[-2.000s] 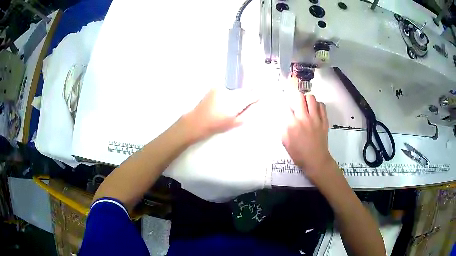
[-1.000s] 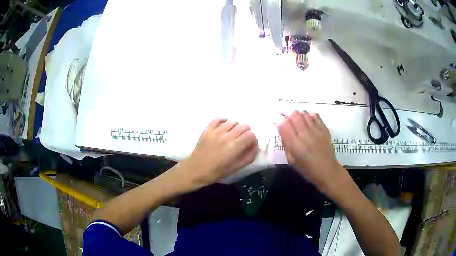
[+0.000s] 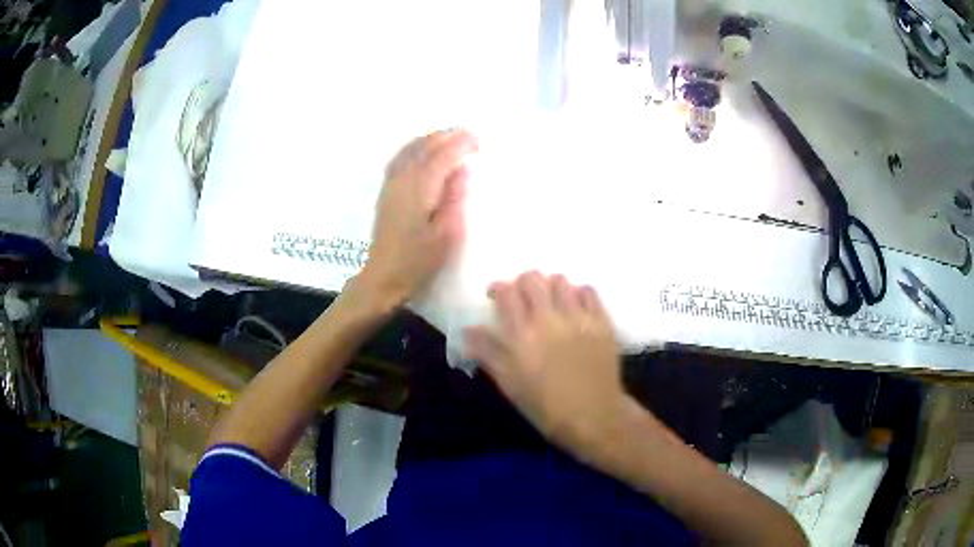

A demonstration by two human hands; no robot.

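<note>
A white fabric piece (image 3: 461, 310) lies at the table's front edge, its lower edge hanging over. Most of its outline is lost in glare against the white table. My left hand (image 3: 422, 214) is on its left side, fingers pointing up and together. My right hand (image 3: 555, 347) is at its lower part, blurred, with the thumb side at the fabric's lower edge. The needle area (image 3: 652, 96) of the sewing machine is washed out, beyond and to the right of both hands.
Black shears (image 3: 833, 208) and small silver thread snips (image 3: 926, 296) lie at right. Ruler marks (image 3: 790, 315) run along the front edge. A grey bar (image 3: 552, 53) stands left of the needle. White panels (image 3: 160, 203) lie at far left. A yellow-framed cart (image 3: 171, 363) stands below left.
My left hand has moved up and left, away from the front edge. My right hand has moved left and down, with the fabric now between them. The view has shifted slightly.
</note>
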